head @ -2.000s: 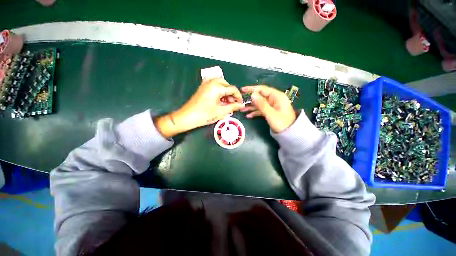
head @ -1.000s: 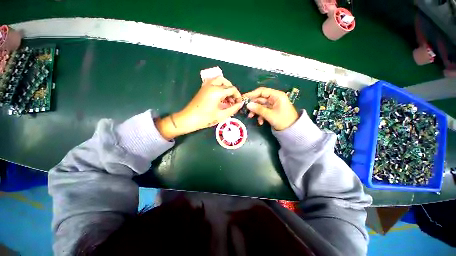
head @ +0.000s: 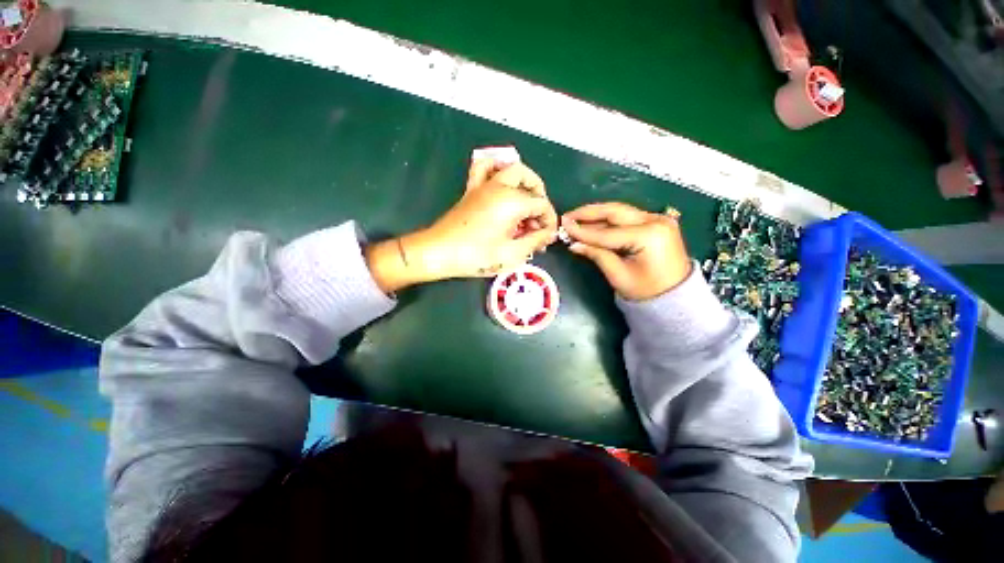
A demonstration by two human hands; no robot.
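Observation:
A pink fan body lies on the dark green bench in front of me, its round head with red spokes and white centre [head: 524, 299] below my left hand. The pale handle end shows above that hand. My left hand [head: 495, 225] is closed over the handle, fingertips bent inward. My right hand [head: 630, 249] pinches a tiny white and dark part [head: 564, 233], possibly a lead or small board, close to the left fingertips. The fingers hide most of the handle and the part's details.
A blue bin [head: 801, 330] full of small boards stands at right, with a loose board pile [head: 754, 264] beside it. Larger board panels [head: 94, 138] lie at far left. A pale rail [head: 440, 68] separates the bench from the belt, which carries pink units [head: 809, 99].
The view has shifted and tilted slightly. My right hand has drawn a little away from the left fingertips and its fingers are straighter. Pink units on the belt have moved right.

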